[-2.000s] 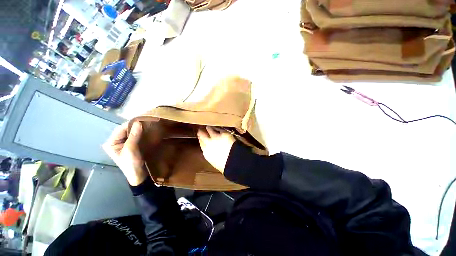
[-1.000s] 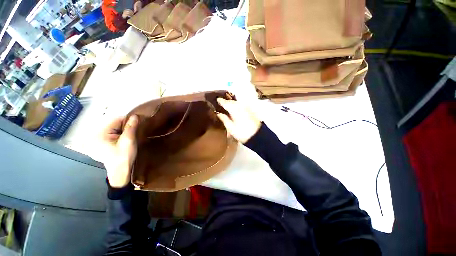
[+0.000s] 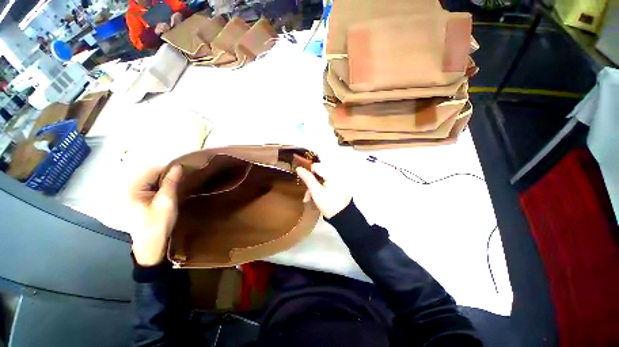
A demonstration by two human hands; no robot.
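A brown bag body [image 3: 237,223] is held open in front of me, its mouth facing me, so its brown inside and a curved cream seam show. My left hand [image 3: 156,210] grips its left edge with the thumb inside. My right hand [image 3: 326,190] holds its upper right corner between thumb and fingers, at a small reddish-brown piece. Small dark snips [image 3: 372,159] lie on the white table to the right of the bag, with a thin dark cord trailing right.
A stack of tan bag pieces [image 3: 400,88] stands at the back right. A blue basket [image 3: 60,159] is at the far left. A grey-beige piece [image 3: 161,71] and tan pieces [image 3: 217,41] lie at the back. A person in orange [image 3: 146,24] is beyond. A grey cabinet [image 3: 61,237] is at left.
My right hand has come out of the bag to its upper right corner. The bag mouth is opened wider and rounder. The view has turned, bringing the stack nearer the middle.
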